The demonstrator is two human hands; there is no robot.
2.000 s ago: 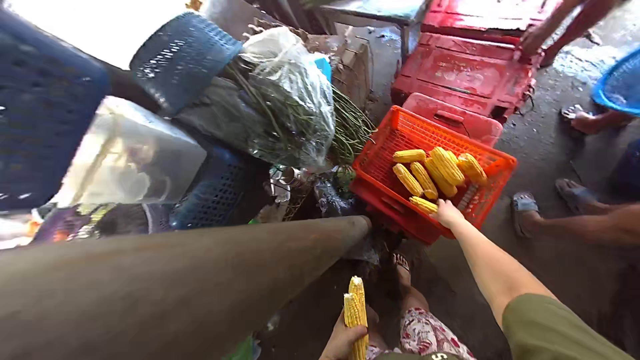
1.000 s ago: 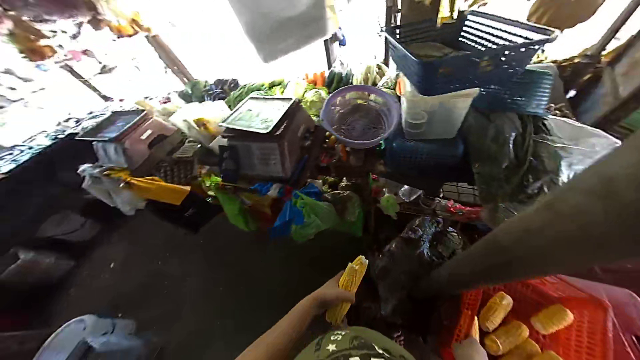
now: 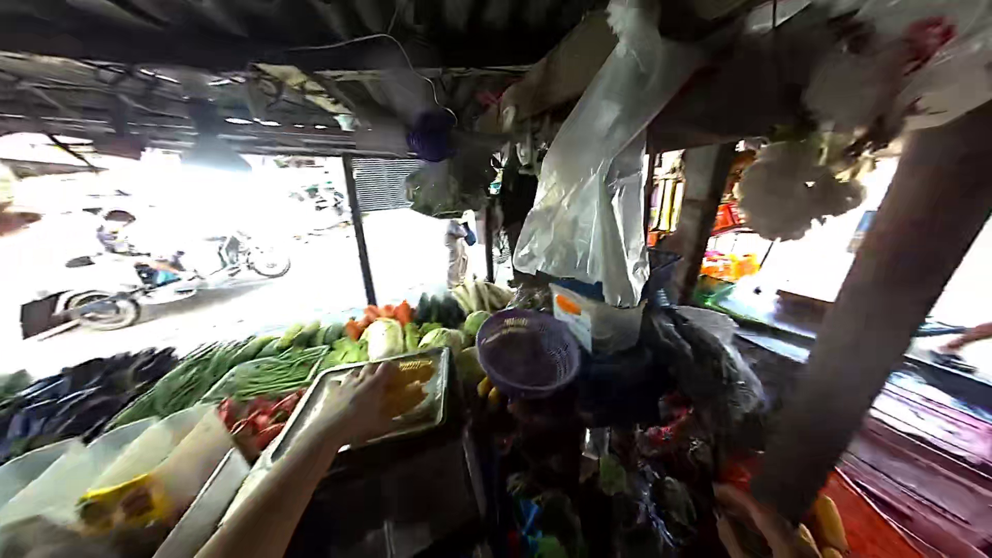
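My left hand (image 3: 364,399) reaches over the metal tray of a weighing scale (image 3: 440,395), its fingers spread and blurred. Yellow-orange shapes, probably corn cobs (image 3: 411,384), lie on the tray beside the fingers; whether the hand still grips one is not clear. My right hand (image 3: 748,515) is low at the right, dim and blurred, by the red plastic crate (image 3: 860,504). Peeled corn cobs (image 3: 829,523) lie in that crate, close to the right hand. Whether the hand holds a cob cannot be made out.
A purple plastic basket (image 3: 528,353) stands right of the scale. Clear plastic bags (image 3: 593,178) hang above a white container (image 3: 597,318). A thick slanted post (image 3: 872,310) rises beside the crate. Green beans (image 3: 267,372), cabbages (image 3: 384,339) and red produce (image 3: 260,418) lie beyond and left of the scale.
The left hand, which held corn cobs low down, is now over the scale tray, where yellow-orange shapes lie. The view has swung up and left towards the stall.
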